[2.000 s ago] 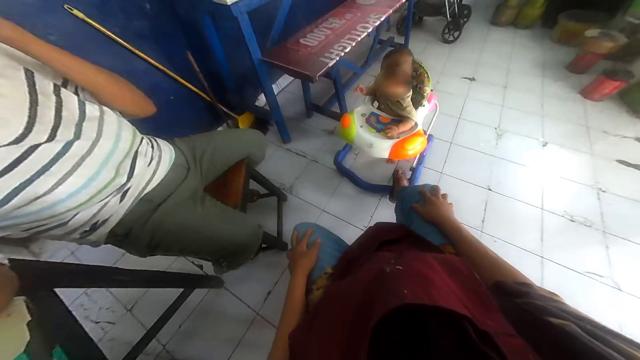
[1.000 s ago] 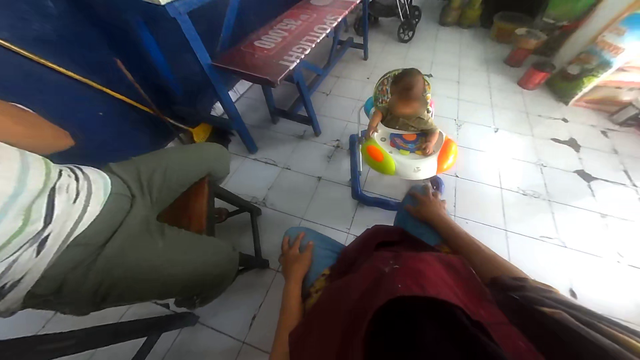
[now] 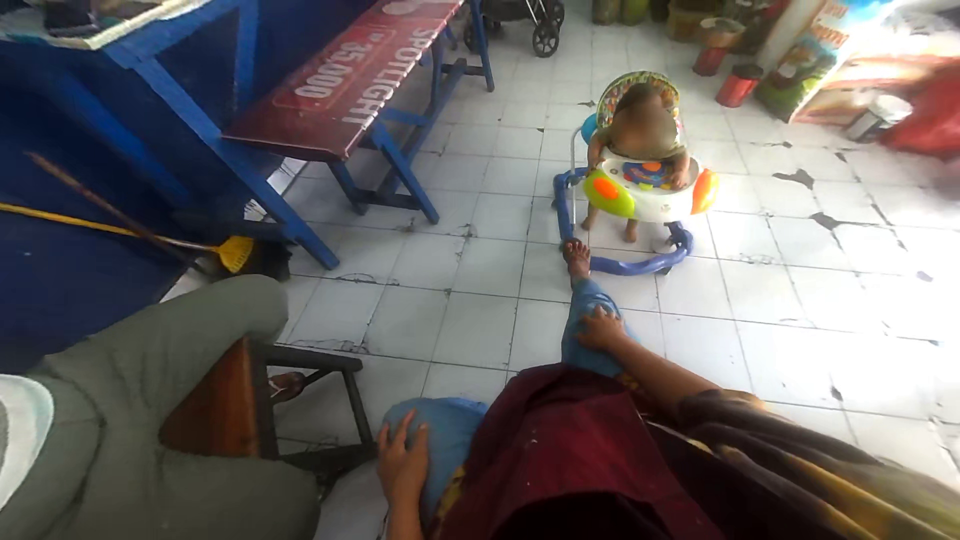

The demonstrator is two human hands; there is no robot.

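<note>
My left hand [image 3: 403, 459] rests on the knee of my blue trousers [image 3: 442, 420], its fingers spread and holding nothing. Farther out, my right hand [image 3: 602, 328] lies over the other shin with nothing in it, and that bare foot [image 3: 577, 259] is stretched to the base of a baby walker [image 3: 637, 196]. A baby [image 3: 637, 124] sits in the walker, hands on its white tray with orange and green parts. A dark red garment [image 3: 562, 442] covers my lap.
Beside me on the left, a person in grey-green trousers [image 3: 150, 420] sits on a wooden stool [image 3: 225, 409]. A red-topped bench [image 3: 352, 67], a yellow-handled broom [image 3: 232, 251] and blue table legs [image 3: 225, 157] stand beyond. Red cans [image 3: 739, 85] and a stroller [image 3: 525, 19] are at the back.
The leg under my right hand is stretched farther out, and its foot now shows at the walker's base. My left hand stays on the knee. The view has swung somewhat.
</note>
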